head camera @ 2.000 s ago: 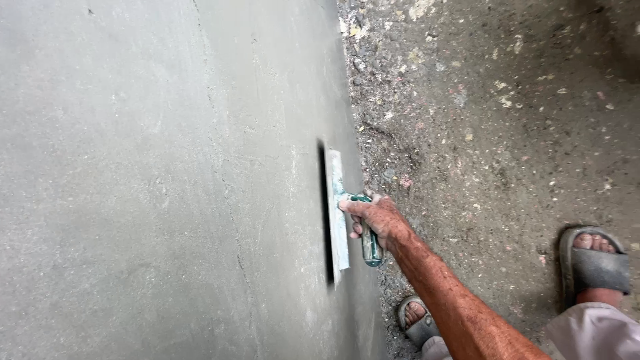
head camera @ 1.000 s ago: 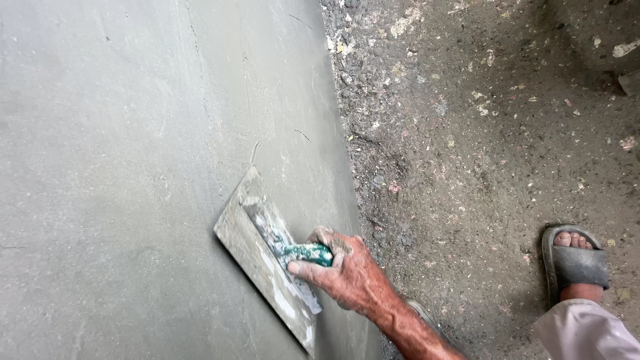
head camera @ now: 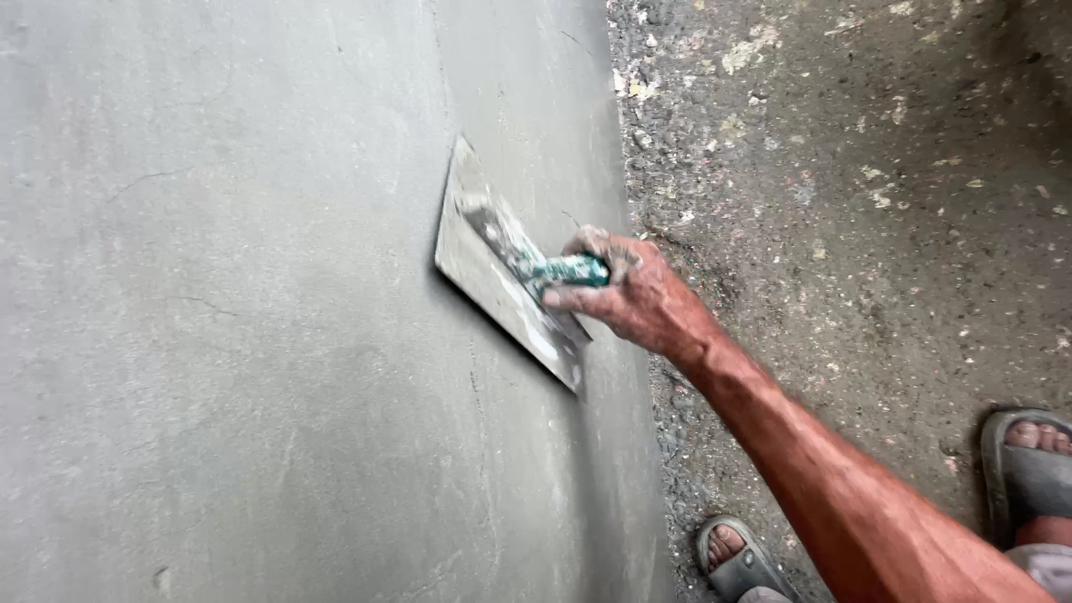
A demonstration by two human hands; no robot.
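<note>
My right hand point(head camera: 628, 285) is closed around the green, plaster-smeared handle point(head camera: 574, 270) of a steel finishing trowel. The trowel's blade point(head camera: 502, 293) lies slantwise against smooth grey cement plaster point(head camera: 293, 335), with a dark shadow along its lower left edge. Grey residue and whitish patches cover the back of the blade. Fine cracks and a faint, roughly vertical line in the view mark the plaster around it. My left hand is out of view.
Beside the plaster's right edge runs rough, speckled ground point(head camera: 837, 209) with crumbs and pale splashes along the join. Two feet in dark sandals stand on it, one point(head camera: 745, 569) near the plaster, the other point(head camera: 1034, 469) at the right edge.
Since one second ago, my right hand and the trowel have moved up the view over the plaster. Two seconds ago the blade stood nearly vertical in the view; now it slants.
</note>
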